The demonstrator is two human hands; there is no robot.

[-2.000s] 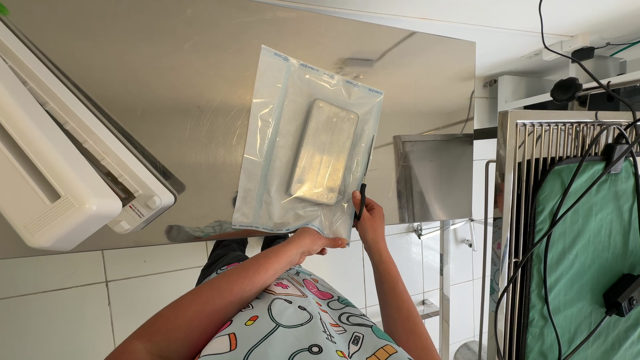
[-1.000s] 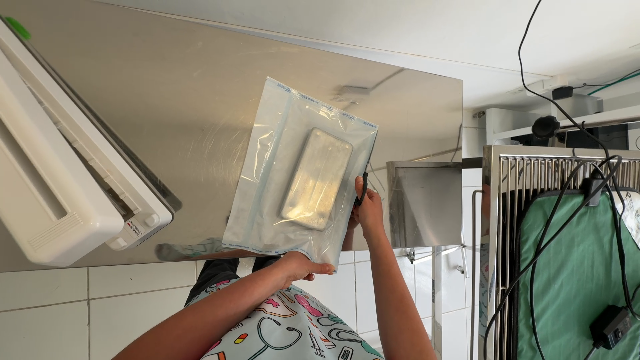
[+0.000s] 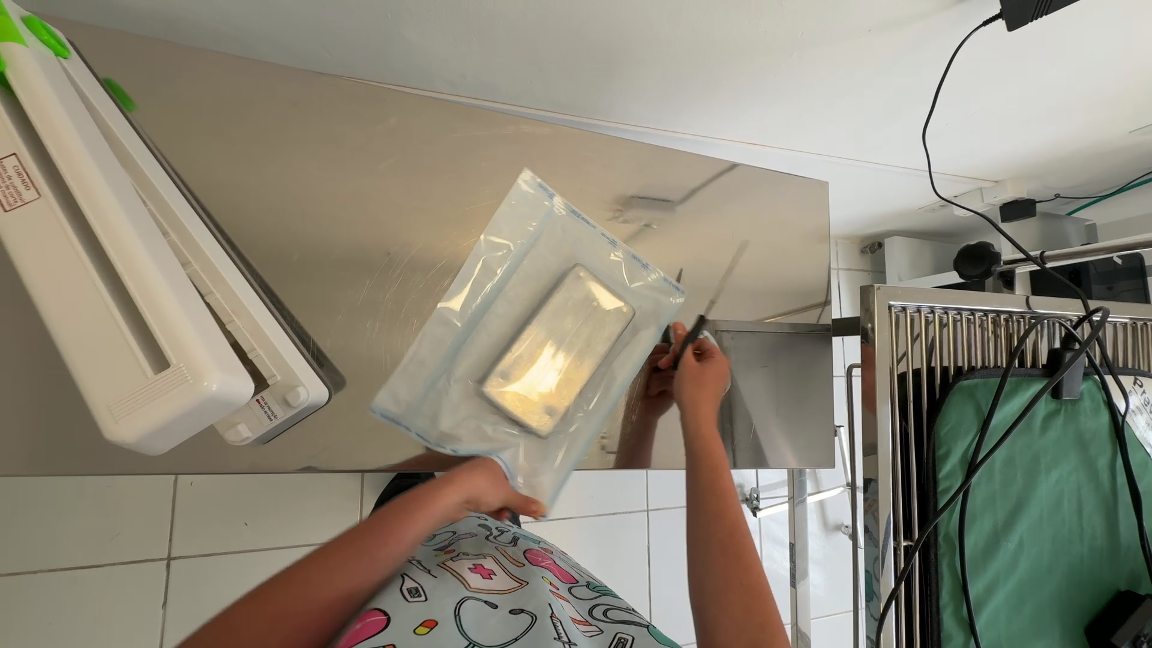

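Observation:
A clear plastic pouch with a bluish border (image 3: 454, 360) lies slanted over the steel table, its lower corner past the front edge. Inside it is a flat, rounded rectangular metal container (image 3: 558, 351). My left hand (image 3: 490, 486) grips the pouch's lower end between thumb and fingers. Just right of the pouch, my right hand (image 3: 702, 373) holds a slim dark-handled tool (image 3: 690, 340), possibly scissors, pointing up and away; the blade end is thin and hard to tell from its reflection. A small whitish bit shows at the fingers of that hand.
The steel table (image 3: 315, 270) reflects my hands. A white sealing machine (image 3: 135, 297) with green parts stands at the left. On the right are a metal-barred rack (image 3: 877, 405), a green fabric item (image 3: 1008, 477) and looping black cables (image 3: 967, 450). White floor tiles (image 3: 270, 513) show below.
My right hand, with the dark tool, has moved away from the pouch's right edge, where it was before. My left hand still holds the lower end. The view has shifted.

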